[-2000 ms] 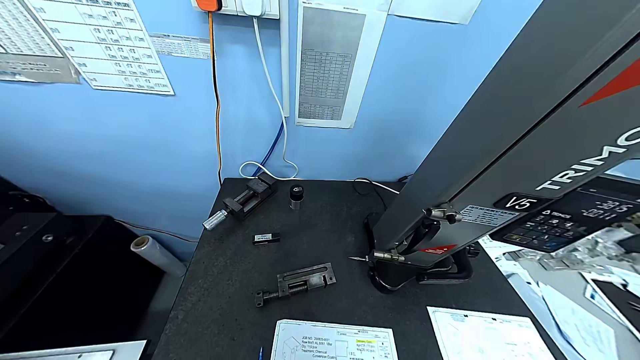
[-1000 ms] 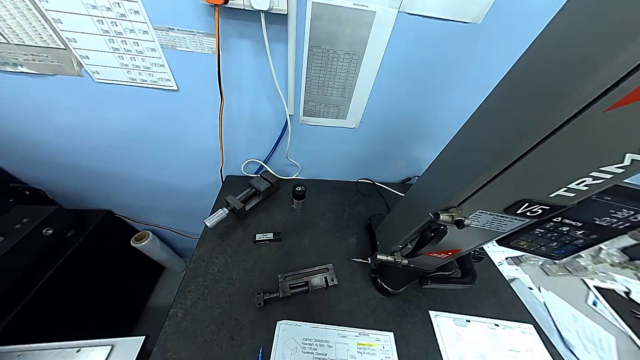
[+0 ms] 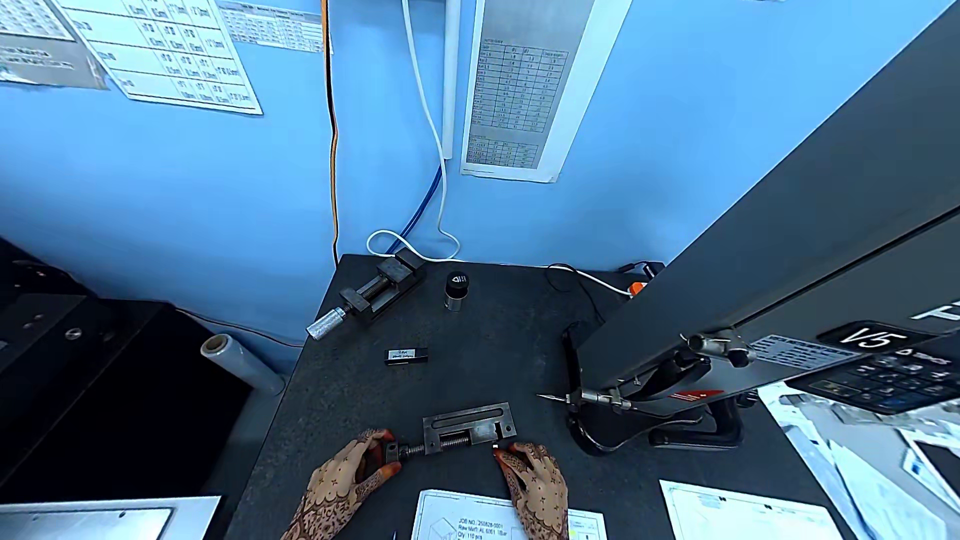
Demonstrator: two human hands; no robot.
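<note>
A small steel machine vise [image 3: 469, 427] lies on the dark granite surface plate, its screw pointing left. My left hand [image 3: 337, 480] has thumb and fingers around the knob at the screw's left end. Just below the vise's right end is my right hand [image 3: 534, 484], its thumb and index fingertips at a small light-coloured piece [image 3: 495, 447]; whether they grip it cannot be told. The stylus [image 3: 555, 397] of a Trimos V5 height gauge [image 3: 720, 300] points left, to the right of and above the vise. Printed drawing sheets [image 3: 465, 517] lie partly under my right hand.
A second vise [image 3: 375, 289] with a knurled handle, a black-capped small bottle [image 3: 456, 291] and a small black labelled case [image 3: 406, 356] stand further back. Another sheet [image 3: 750, 514] lies at the right front. Cables run along the blue wall; a plastic roll [image 3: 241, 363] leans left of the plate.
Both hands have come into view at the vise, the left at its screw knob and the right near its right end. No hands show in the earlier frames.
</note>
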